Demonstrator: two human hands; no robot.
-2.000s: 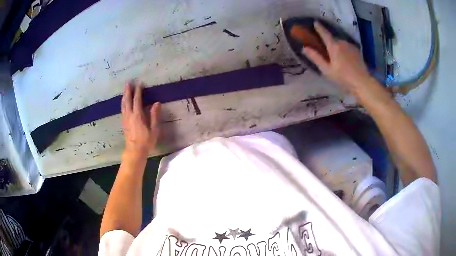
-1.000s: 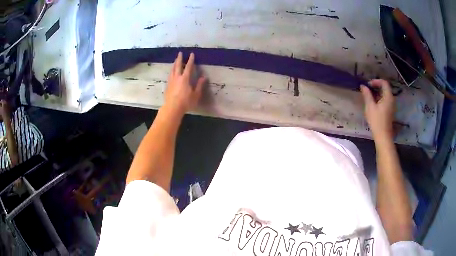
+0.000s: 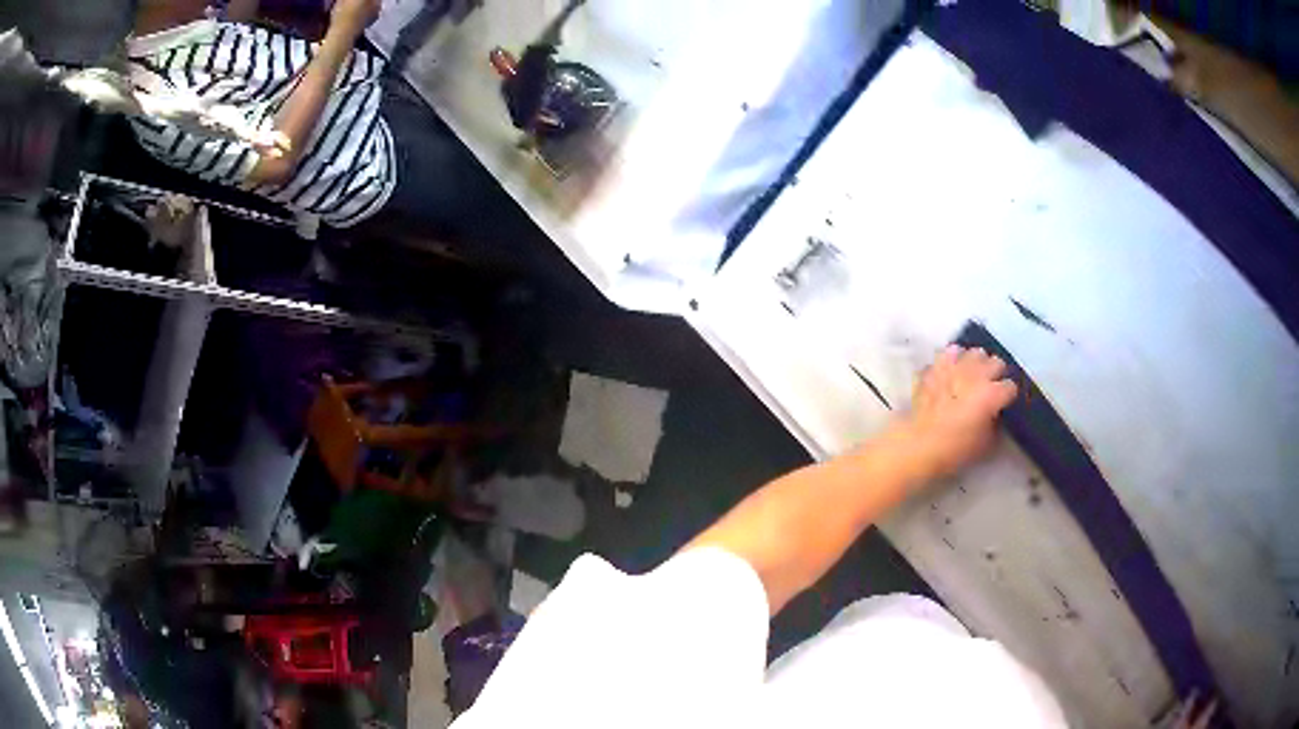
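Observation:
A long, narrow dark purple waistband piece (image 3: 1090, 491) lies in a slight curve on the pale padded pressing table (image 3: 883, 214). My left hand (image 3: 964, 395) is at its far end, fingers bent down on the cloth; whether they pinch it is hidden. My right hand (image 3: 1191, 712) shows only as fingertips at the bottom edge, by the strip's near end, and is mostly cut off. A wider dark purple stack of cut pieces (image 3: 1154, 135) lies along the table's far side.
A person in a striped top (image 3: 342, 135) is at upper left. A dark device with an orange-red part (image 3: 559, 97) sits on the adjoining pale table (image 3: 648, 157). Below the table edge are a metal-framed rack (image 3: 185, 306), an orange stool (image 3: 342, 434), a red stool (image 3: 302, 645) and pale sheets.
The view has swung left, so the striped person and floor show. My left hand has moved along to the strip's far end. The iron is out of view; my right hand is mostly cut off.

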